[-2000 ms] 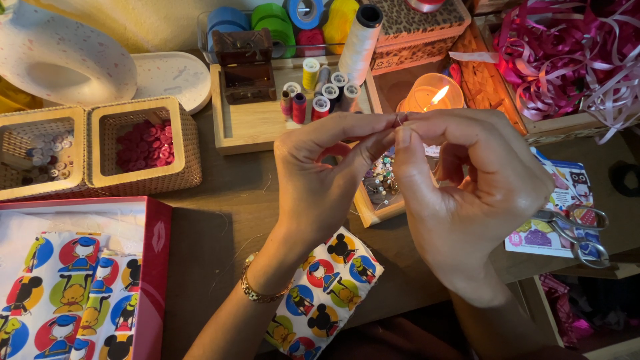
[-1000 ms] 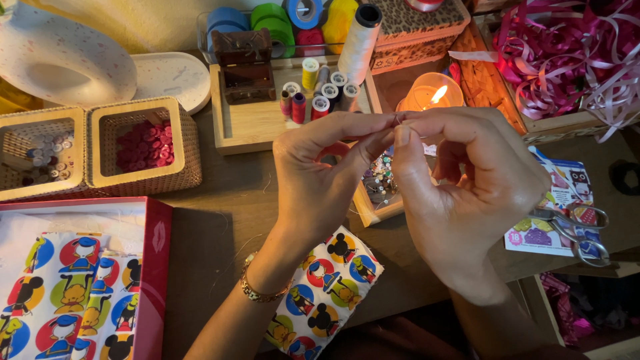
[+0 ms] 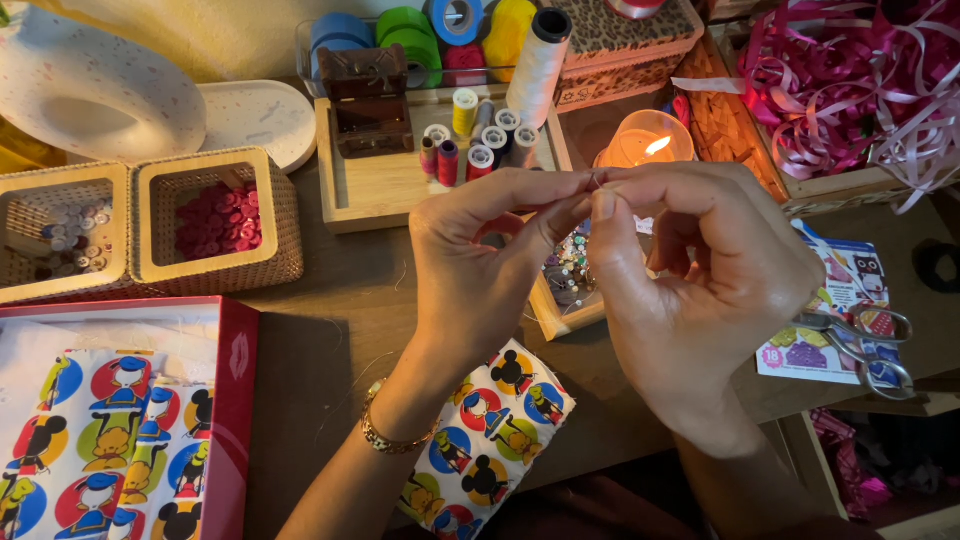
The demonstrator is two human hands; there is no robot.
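My left hand (image 3: 487,255) and my right hand (image 3: 682,277) meet at the fingertips, raised over the table. Each pinches thumb against index finger; a fine strand, perhaps thread, shows between them, and whether a needle is there I cannot tell. Beneath my left wrist lies a cartoon-print fabric piece (image 3: 487,442). Behind the hands a wooden tray (image 3: 360,217) carries several thread spools (image 3: 465,112) and a large white thread cone (image 3: 538,67). A wooden box of beads (image 3: 570,281) is partly hidden by my hands.
A lit candle (image 3: 646,142) burns just behind my fingers. Metal scissors (image 3: 862,337) lie on a printed packet (image 3: 780,364) at right. Button baskets (image 3: 217,277) and a red box (image 3: 236,375) of printed fabric stand at left. Ribbons (image 3: 840,90) fill a crate at back right.
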